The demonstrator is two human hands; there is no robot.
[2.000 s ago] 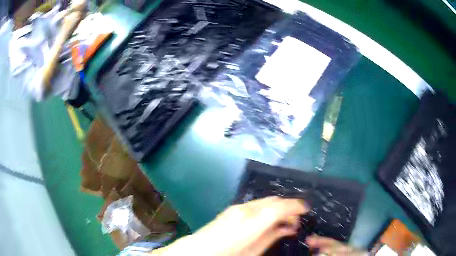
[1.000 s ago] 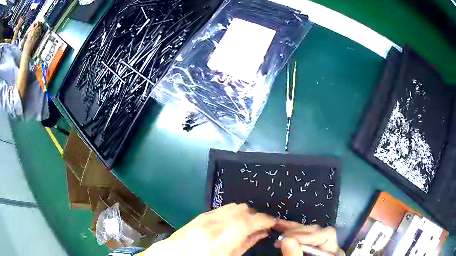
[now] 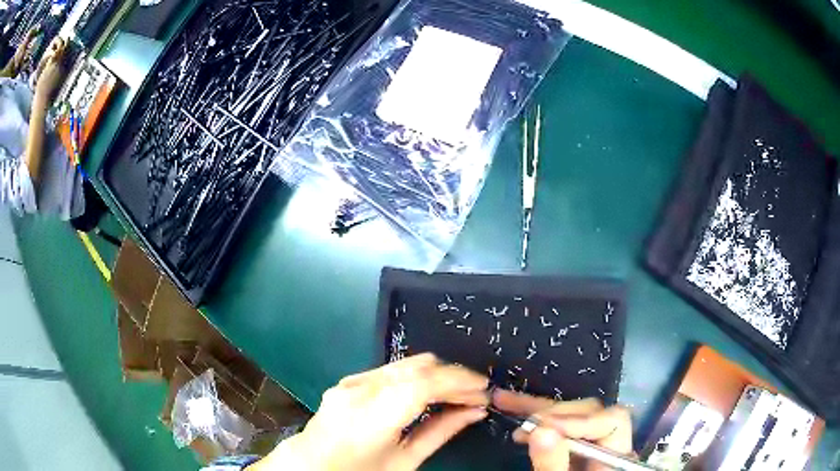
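The black work tray (image 3: 503, 281) lies in front of me with small silvery pins (image 3: 550, 324) scattered inside and a denser pale group at its left edge. My left hand (image 3: 391, 411) is over the tray's lower left, thumb and fingers pinched around something tiny and dark at the fingertips, too small to name. My right hand (image 3: 573, 427) holds a slim silver pen-style tool (image 3: 600, 453), its tip meeting the left fingertips. The lower part of the tray is hidden by both hands.
Tweezers (image 3: 528, 184) lie above the tray. A clear bag with a white label (image 3: 440, 81) and a large tray of long black rods (image 3: 198, 276) are upper left. A bulk tray of white parts (image 3: 748, 267) is right, an orange-brown fixture (image 3: 714, 379) lower right. Another person's arm (image 3: 39, 115) shows far left.
Since the blurred first frame the view has steadied and shifted. Since one second ago my hands have moved slightly up and left, with the left fingertips and tool tip still together.
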